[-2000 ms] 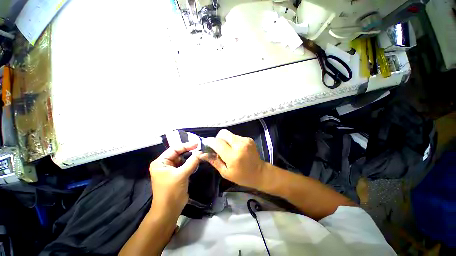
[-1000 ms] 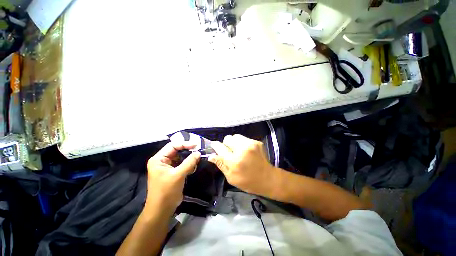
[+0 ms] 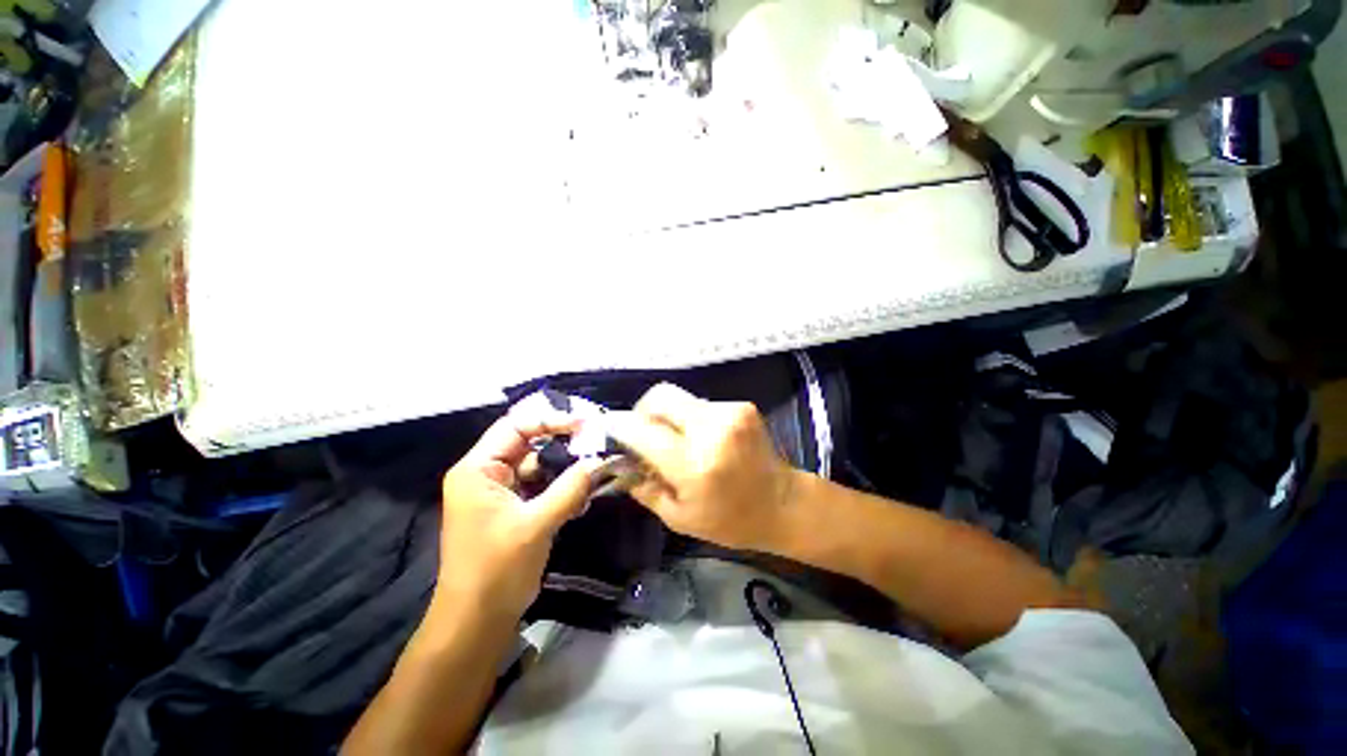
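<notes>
A dark garment (image 3: 310,591) lies over my lap and up to the table's front edge. A small white label (image 3: 591,437) shows between my fingertips, on the black cloth. My left hand (image 3: 510,495) pinches the cloth beside the label with thumb and fingers. My right hand (image 3: 709,458) is closed close against the label from the right; what it holds inside the fingers is hidden. A white-striped band (image 3: 816,421) of the garment runs down to the right of my right hand.
Black shears (image 3: 1034,214) and white scraps (image 3: 886,96) lie at the table's right. Yellow-packed items (image 3: 1182,200) are at its right corner. Worn brown tape (image 3: 130,251) and an orange-handled tool (image 3: 53,200) are at left. More dark garments (image 3: 1152,428) hang at right.
The view has shifted slightly. My hands stay together at the label; the fingertips have moved a little and the cloth between them has turned slightly.
</notes>
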